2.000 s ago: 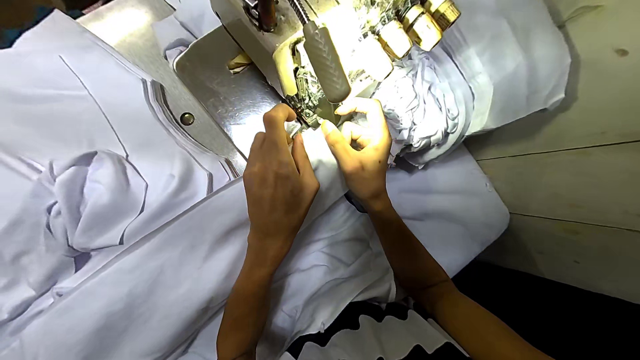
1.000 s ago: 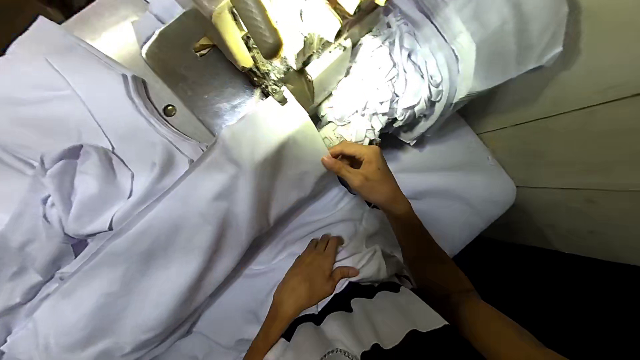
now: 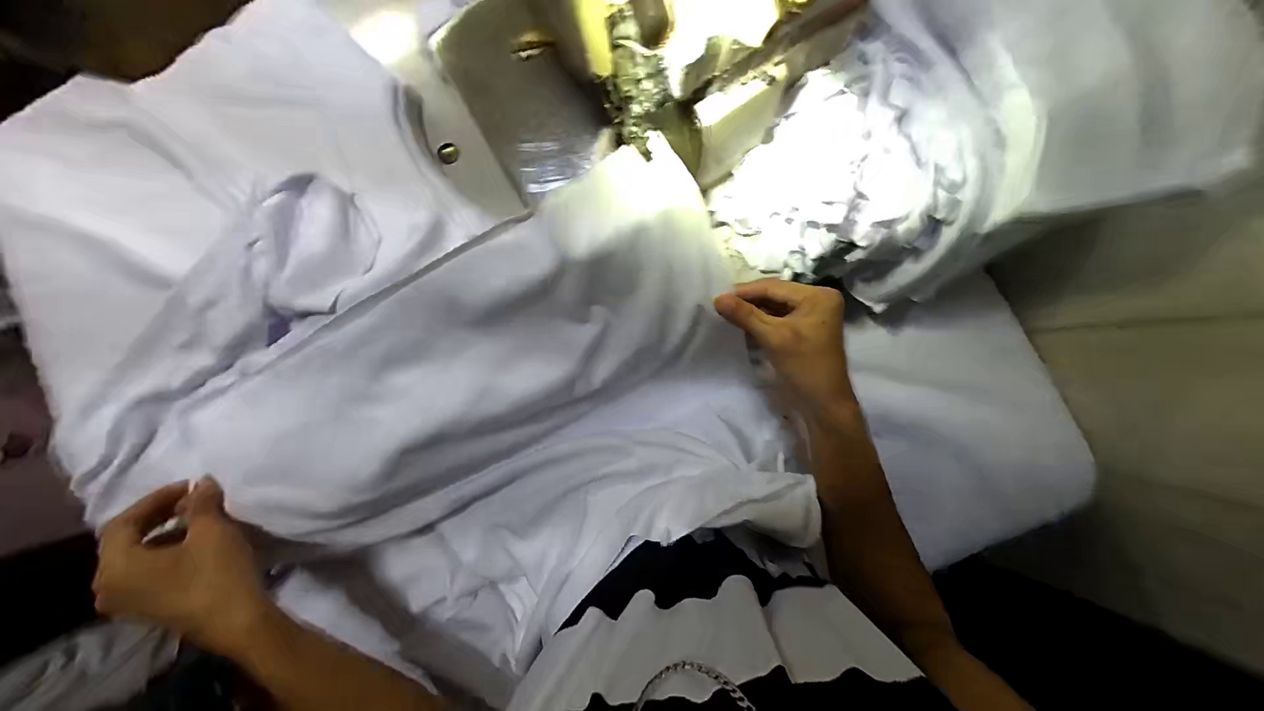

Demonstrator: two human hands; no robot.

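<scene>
A long piece of white fabric stretches from under the presser foot area of a sewing machine down to the lower left. My left hand pinches its far lower-left edge between thumb and fingers. At the fabric's right edge, just below the machine, my right hand has thumb and forefinger closed on the cloth. The needle area is glaring and blurred, so the needle cannot be made out.
More white fabric lies at the left beside a metal machine plate. A bunched heap of white trimmings sits right of the machine. Wooden boards run along the right side.
My left hand has moved from beside the machine, down to my lap, then out to the lower left, where it now grips the fabric. My right hand has drawn back from the presser foot along the edge.
</scene>
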